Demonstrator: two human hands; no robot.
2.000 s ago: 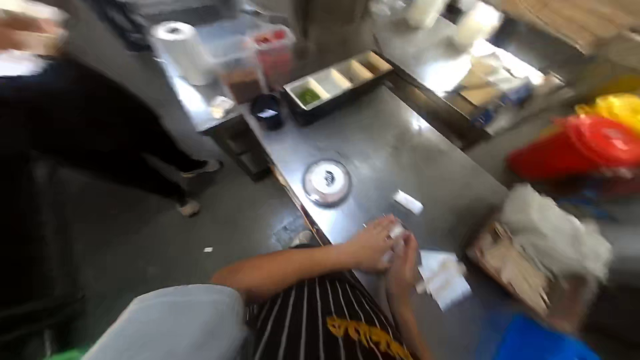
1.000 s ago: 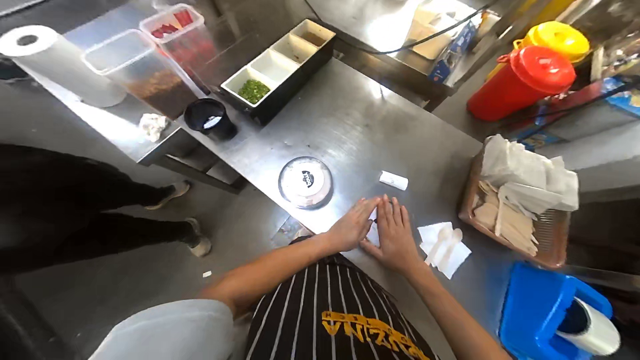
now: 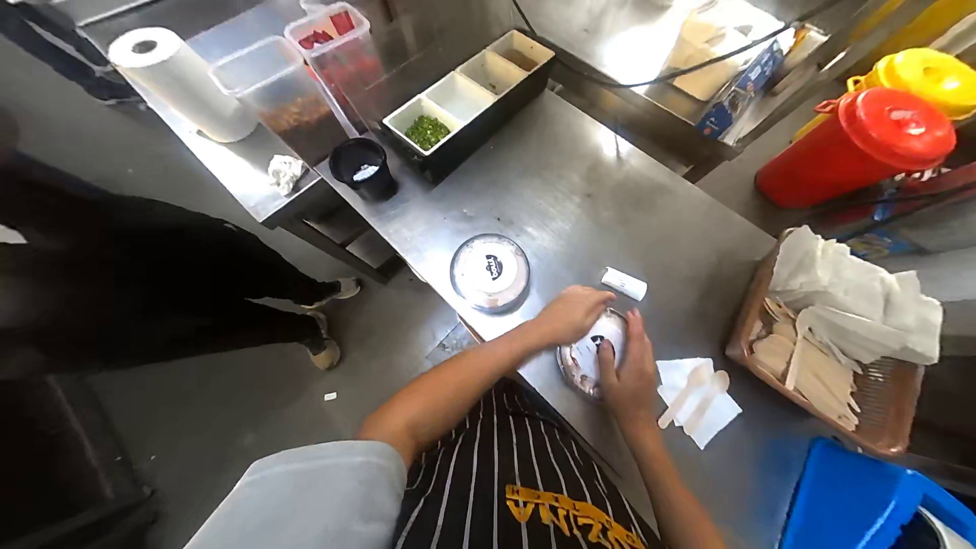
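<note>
A round lidded container with a printed label [image 3: 585, 354] lies at the near edge of the steel table, between my hands. My left hand [image 3: 576, 314] rests on its upper left rim, fingers curled. My right hand [image 3: 629, 362] lies over its right side, thumb on the lid. Left of them sits a second round lidded container [image 3: 489, 273], untouched. A small white roll [image 3: 624, 283] is just beyond my fingers. To the right, two wooden spoons [image 3: 695, 396] lie on a white napkin [image 3: 720, 427].
A brown basket [image 3: 743, 335] of napkins and wooden cutlery stands right, above a blue container [image 3: 846, 496]. A black cup [image 3: 364, 169], a condiment holder [image 3: 488, 114] with chopped greens and a paper towel roll [image 3: 183, 84] are at the back left. A person [image 3: 152, 259] stands left.
My hands have parted from their close position one second ago, and the labelled container between them now shows plainly. The other round container and the spoons remain on the table.
</note>
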